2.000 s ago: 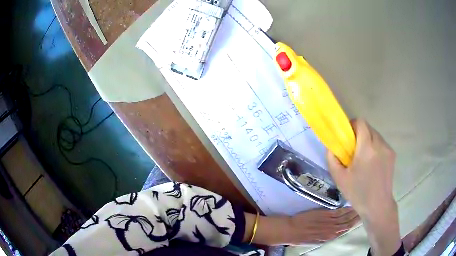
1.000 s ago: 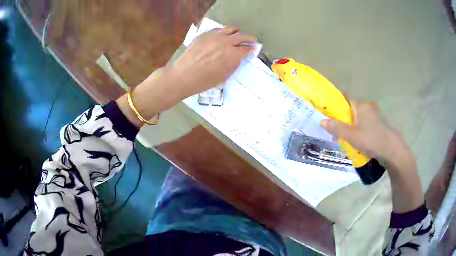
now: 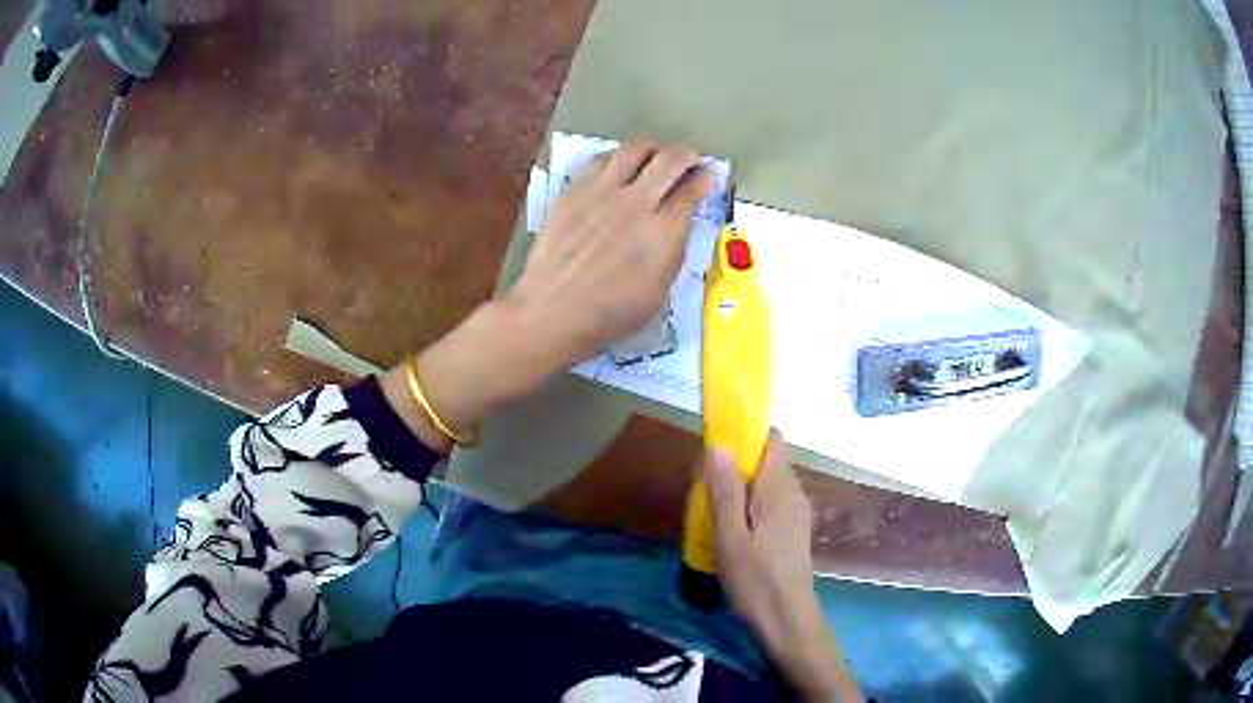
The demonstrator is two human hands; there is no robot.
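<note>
My right hand [image 3: 770,549] holds the yellow electric scissors [image 3: 738,364] upright in view, over the white paper pattern [image 3: 825,275]; their dark tip is close to my left fingers. My left hand [image 3: 605,254] lies on the pattern's wide end, over the block weight [image 3: 646,341], which is mostly hidden beneath it. The handled weight [image 3: 948,371] sits on the pattern's narrower right part. The khaki fabric [image 3: 852,96] spreads behind the pattern and shows beside it. Whether the scissors' tip touches the fabric cannot be told.
The brown wooden table [image 3: 316,165] shows at left, with a thin fabric scrap [image 3: 319,339] near its front edge. A clamped grey device [image 3: 124,30] with a pale cord stands at the upper left. A fabric flap [image 3: 1086,549] hangs over the front edge at right.
My left hand has moved from beside the handled weight onto the pattern's wide end. The scissors have swung from slanting to nearly upright in view and moved left. The view has shifted and turned.
</note>
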